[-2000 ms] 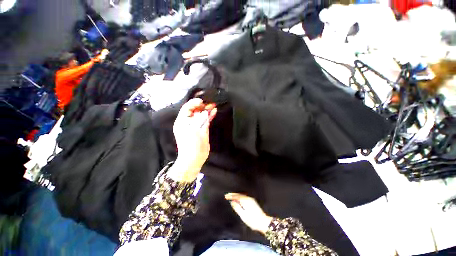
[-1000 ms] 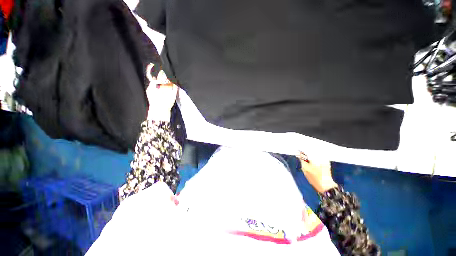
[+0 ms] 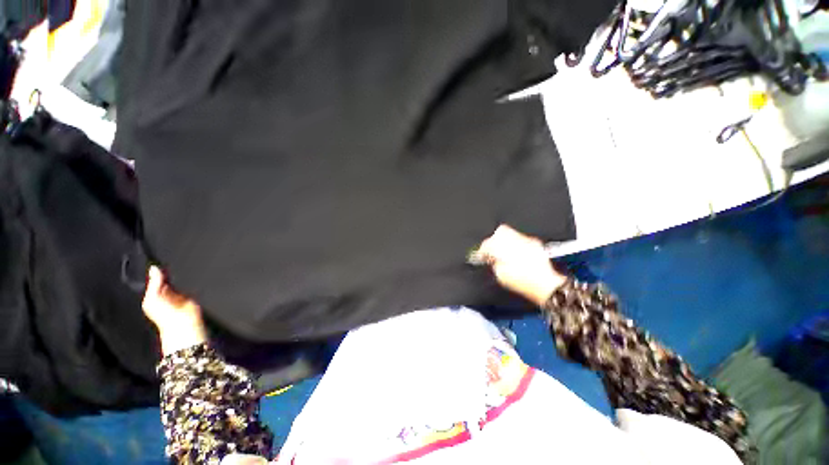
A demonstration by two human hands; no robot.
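A black jacket lies spread on the white-topped table, its lower edge hanging over the front near my apron. My left hand is at the jacket's lower left edge, thumb up, the other fingers partly hidden at the cloth. My right hand lies over the lower right part of the jacket, fingers closed. A small glint shows at its fingertips, probably thread snips; their shape is too small and blurred to tell.
Dark jackets are heaped at the left, with a hanger hook behind. Black hangers lie tangled at the back right of the white table. A green sack stands below at the lower right, by the table's blue side.
The view has shifted, and the jacket's lower edge now reaches my apron, covering the front table edge. My right hand has moved up from the table edge onto the cloth; my left is at its left edge.
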